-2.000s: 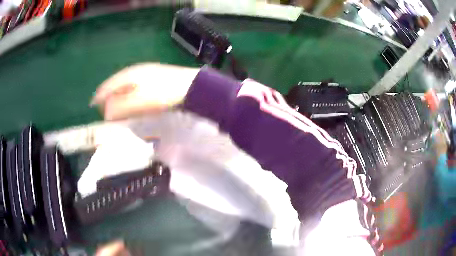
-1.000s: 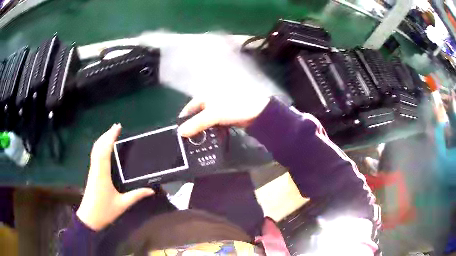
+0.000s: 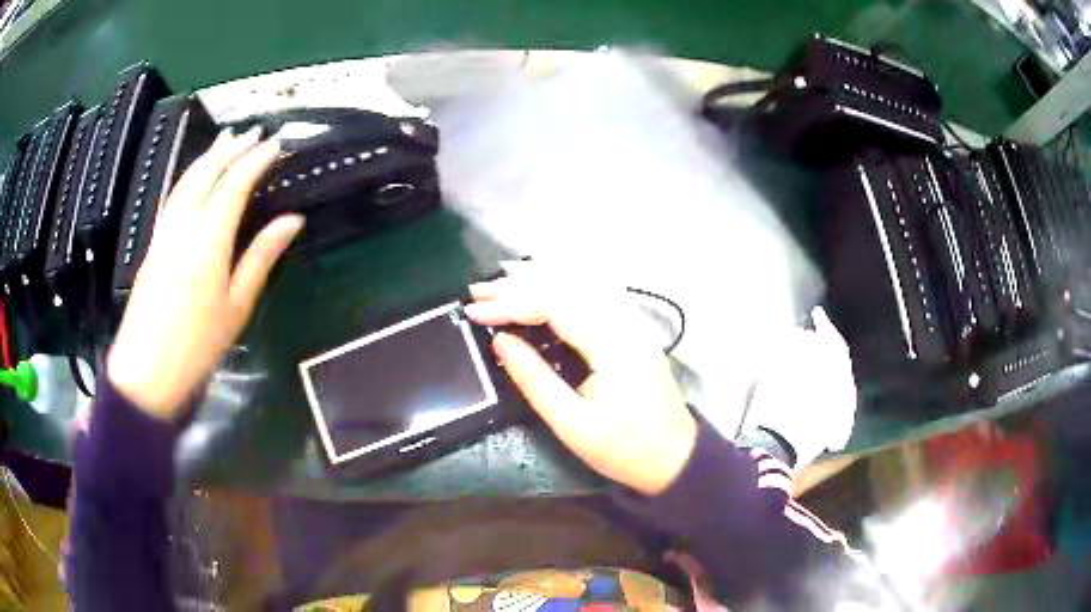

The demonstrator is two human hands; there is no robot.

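Observation:
A black portable video speaker (image 3: 401,383) lies face up on the green bench mat in front of me, its screen with a silver-white surround at the left. My right hand (image 3: 586,377) rests over its right end, covering the dial area, with the fingers on the housing. A thin black strap loops out beyond that hand. My left hand (image 3: 197,269) is off this speaker, fingers spread, at a second black speaker (image 3: 347,173) behind it at the left. Whether the left fingers touch that speaker is hard to tell.
Black speakers stand in a row (image 3: 102,179) at the left. More speakers (image 3: 945,251) are stacked at the right. A milky plastic sheet (image 3: 610,155) covers the middle of the bench. A whitish bottle with a green cap (image 3: 50,383) is at the left edge.
The speaker has gone from between both hands above the lap onto the mat. My left hand has let go of it and moved up and left to the rear speaker. My right hand stays on it.

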